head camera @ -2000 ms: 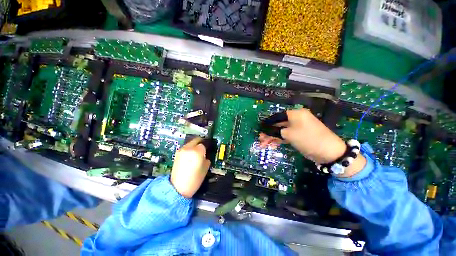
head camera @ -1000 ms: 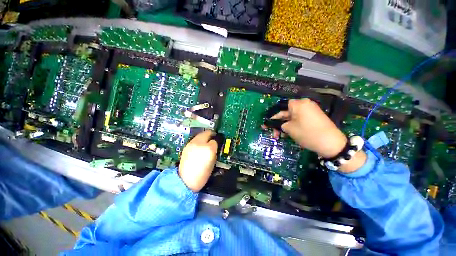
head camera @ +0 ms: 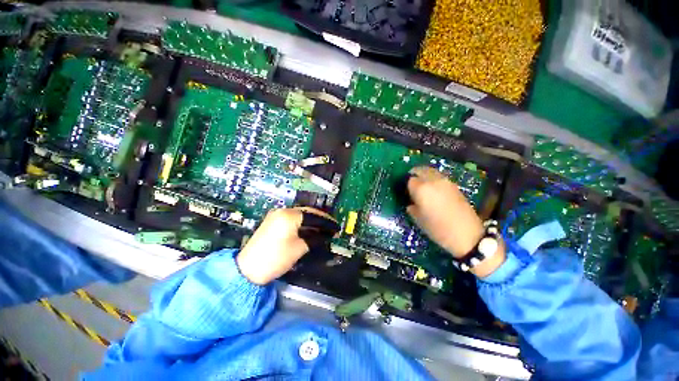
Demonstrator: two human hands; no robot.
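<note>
A green circuit board [head camera: 380,201] with silvery and white parts sits in a black carrier in front of me. My right hand [head camera: 439,208] is over the upper middle of this board, fingers bent down and dark-tipped; whether it holds a part cannot be told. My left hand [head camera: 279,242] is at the carrier's left frame, its dark-covered fingers pointing right toward the board's yellow block [head camera: 350,222]; no part shows in it, but the fingertips are too dark to tell. A green strip board [head camera: 408,103] lies above the main board.
More boards in carriers stand left [head camera: 238,152] and right. Behind the rail are a bin of small yellow components [head camera: 480,46], a bin of grey blocks [head camera: 365,18] and a translucent lidded box [head camera: 614,52]. A blue sleeve [head camera: 59,253] is at the left edge.
My left hand has moved left and turned, its fingers now pointing right. My right hand has moved slightly and its fingers have drawn together. The view has shifted and tilted a little.
</note>
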